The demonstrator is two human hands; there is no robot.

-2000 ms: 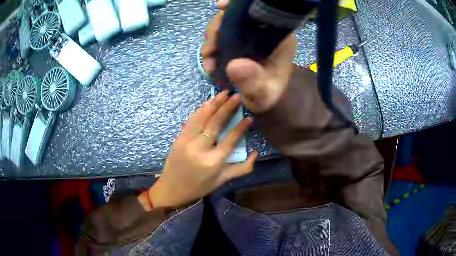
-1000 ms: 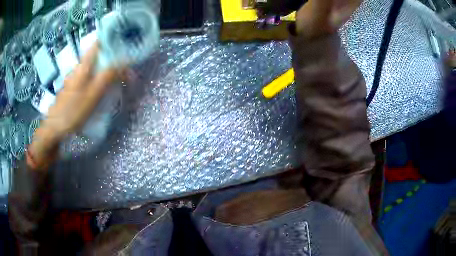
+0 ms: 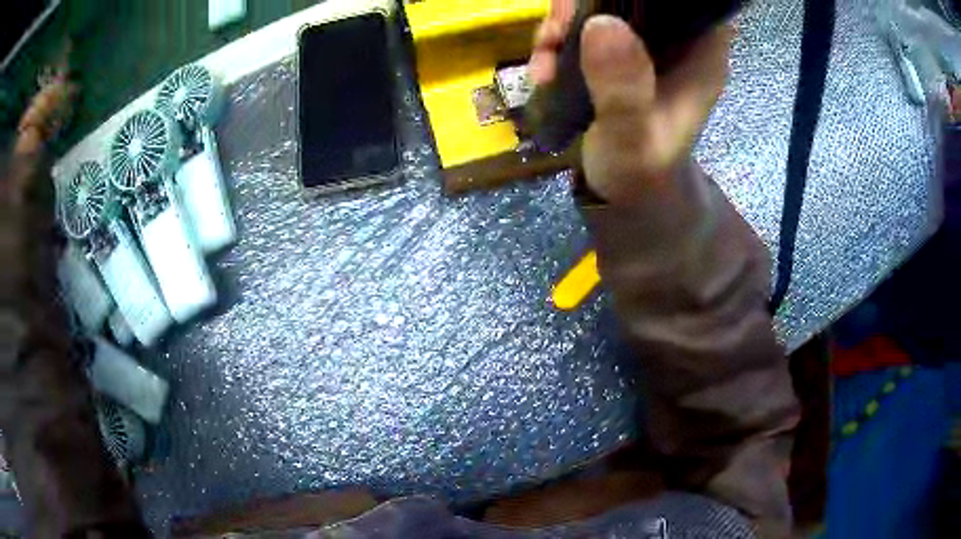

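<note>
My right hand point(image 3: 653, 100) grips the black electric screwdriver point(image 3: 569, 90) at the top centre-right. The tool's nose is at the metal mechanism of the yellow screw feeder point(image 3: 448, 79); the contact is hidden. My left hand point(image 3: 44, 105) is blurred at the far upper left edge, beyond the group of fans. Its fingers are unclear and I see no fan in it. Pale blue-green handheld fans point(image 3: 174, 253) lie side by side at the left, spoked heads mostly away from me.
A black smartphone point(image 3: 348, 100) lies left of the feeder. The yellow handle point(image 3: 576, 282) of a manual screwdriver shows beside my right sleeve. A black cord point(image 3: 803, 158) hangs at the right. Silvery padding point(image 3: 390, 358) covers the bench. A green surface point(image 3: 126, 63) is beyond the upper left edge.
My left hand has moved from the near fans to the far left edge; the fan at it is no longer visible there. My right hand stays at the feeder with the driver. The view has shifted.
</note>
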